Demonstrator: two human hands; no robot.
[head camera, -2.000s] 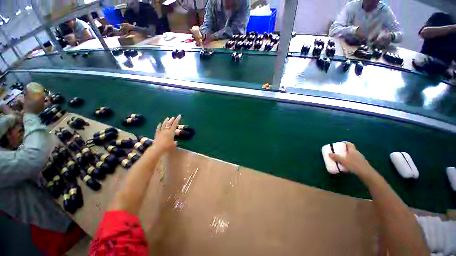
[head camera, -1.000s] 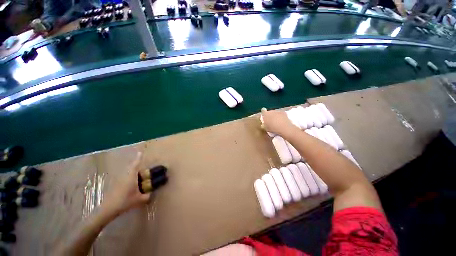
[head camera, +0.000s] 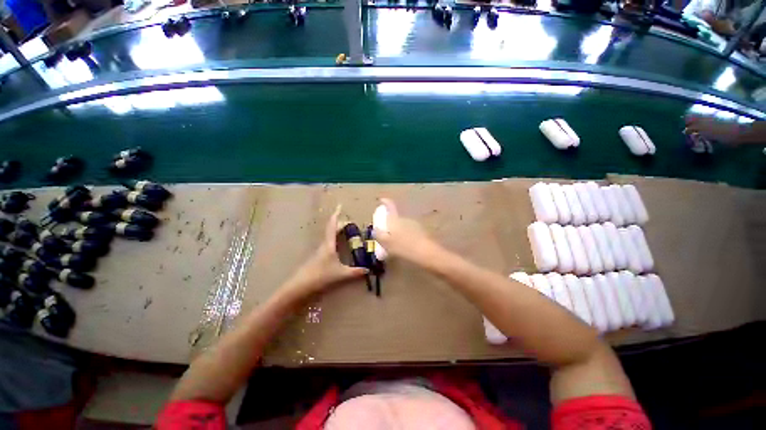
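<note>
A pair of black cores (head camera: 356, 243) with tan bands lies upright between my hands at the middle of the cardboard, their dark cords pointing toward me. My left hand (head camera: 329, 260) is around the pair from the left, thumb at its lower end. My right hand (head camera: 400, 238) holds a white cover (head camera: 381, 228) against the right side of the pair. The fingertips partly hide the cover. More loose white covers (head camera: 592, 248) lie in three tight rows at the right, partly behind my right forearm.
Black cores (head camera: 76, 239) are heaped at the left on the cardboard sheet (head camera: 437, 315). The green conveyor belt (head camera: 311, 134) beyond carries black pairs at left and paired covered units (head camera: 480, 144) at right. Another person's hand (head camera: 722, 129) reaches over the belt at far right.
The view has swung back toward the middle. My left hand has brought the black pair in front of me, and my right hand has come from the white rows with a cover.
</note>
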